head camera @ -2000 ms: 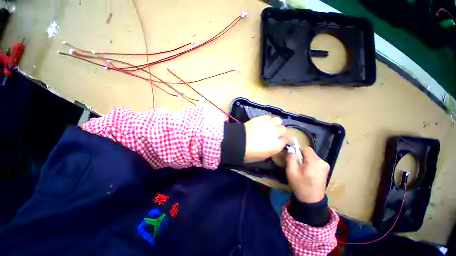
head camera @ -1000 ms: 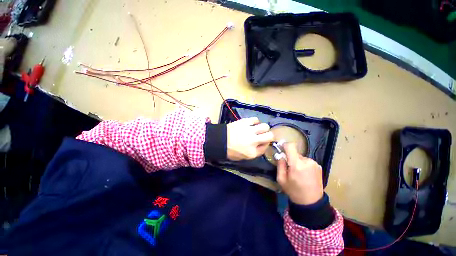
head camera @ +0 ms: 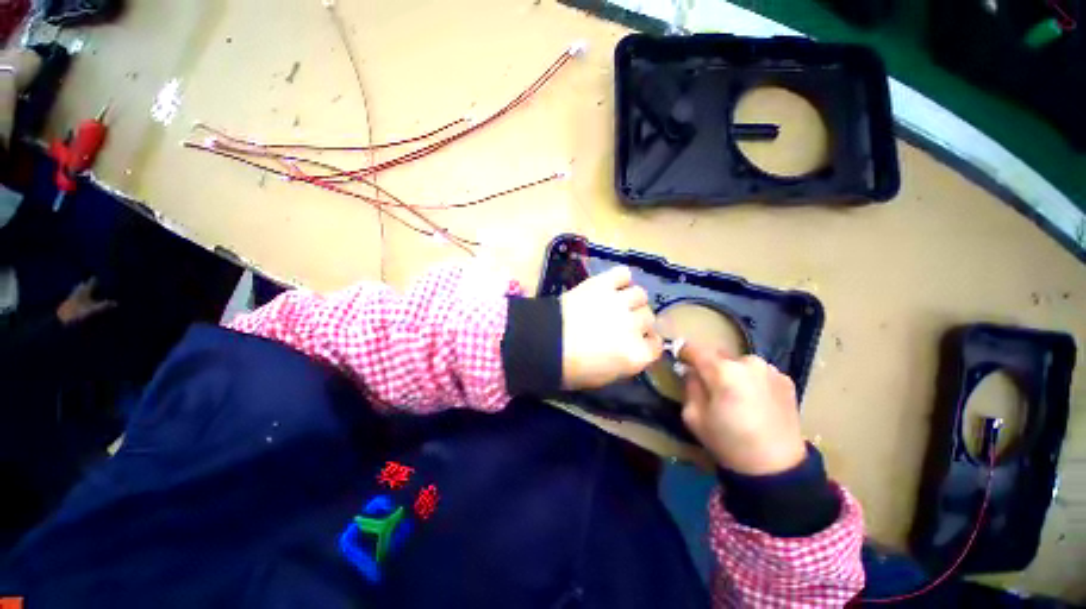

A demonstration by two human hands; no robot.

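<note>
A black housing [head camera: 780, 315] lies flat on the bench in front of me, its round hole under my hands. My left hand [head camera: 610, 333] is at the left side of the hole, fingertips closed on a small end part at the hole, mostly hidden by the fingers. A bit of red wire lead [head camera: 576, 264] shows at the housing's upper left corner, behind my left hand. My right hand [head camera: 741, 405] is at the right of the hole and pinches a small white item [head camera: 678, 350], which meets my left fingertips.
Another black housing [head camera: 691, 119] lies behind. At the right stands a housing [head camera: 1012, 518] with a red lead at its hole. A wire bundle [head camera: 357, 173] lies at upper left, with white scraps [head camera: 168, 100] and a red tool [head camera: 81, 148] beyond. A person's hand [head camera: 81, 302] shows at left.
The red lead that ran up from the housing onto the bench now shows only at the housing's corner. The white item is more covered by my fingers. The view has shifted slightly.
</note>
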